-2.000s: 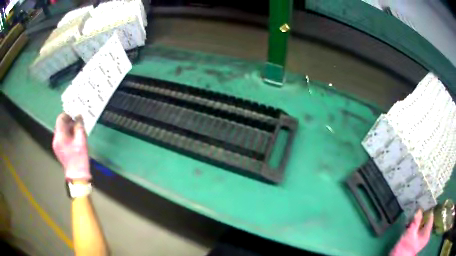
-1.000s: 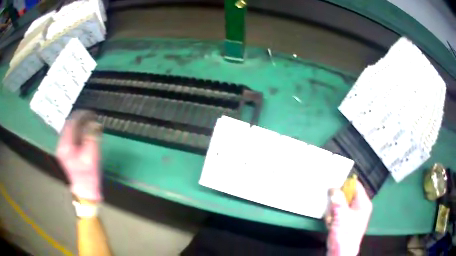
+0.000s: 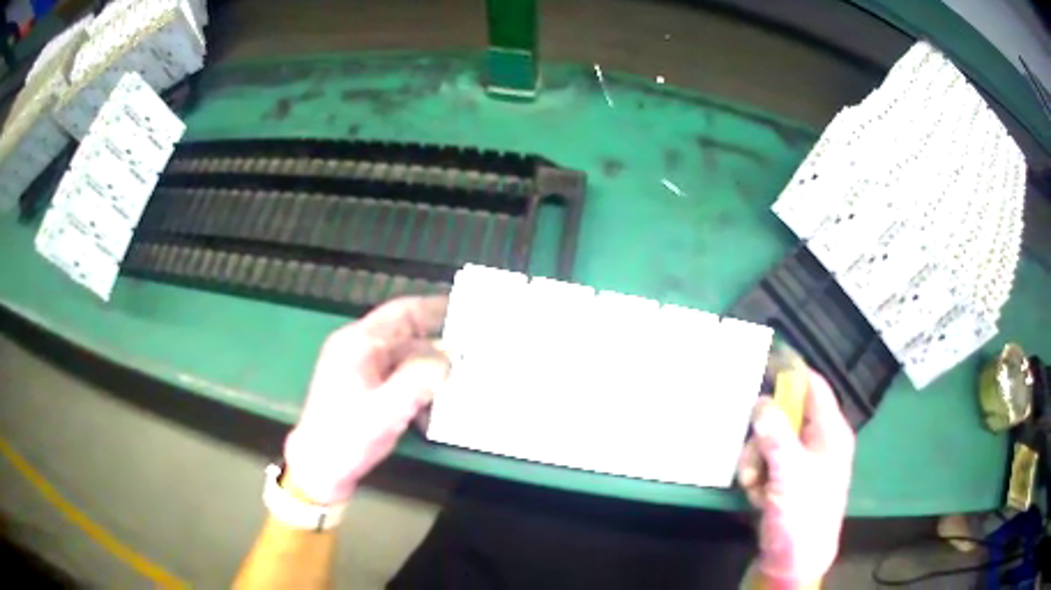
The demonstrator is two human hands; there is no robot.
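A white circuit board panel [image 3: 599, 386] is held level in front of me, its face blank under glare and notches along its far edge. My left hand [image 3: 363, 386], in a pink glove with a pale wristband, grips its left edge. My right hand [image 3: 801, 461], also pink-gloved, grips its right edge and holds a small yellow tool [image 3: 791, 392] half hidden by the fingers. A black slotted rack [image 3: 346, 219] lies at centre left. One panel [image 3: 110, 184] with dark marks stands at its left end.
A second slotted rack [image 3: 824, 334] at right bears a stack of white panels [image 3: 910, 219]. More panel stacks [image 3: 133, 58] are at the upper left. A green upright [image 3: 512, 46] stands behind the mat. A gold-coloured round pot [image 3: 1006, 387] and small yellow block [image 3: 1021, 476] are at the right edge.
My left hand has left the panel at the rack's left end and moved right onto the held panel. My right hand has brought that panel from the right stack to the middle.
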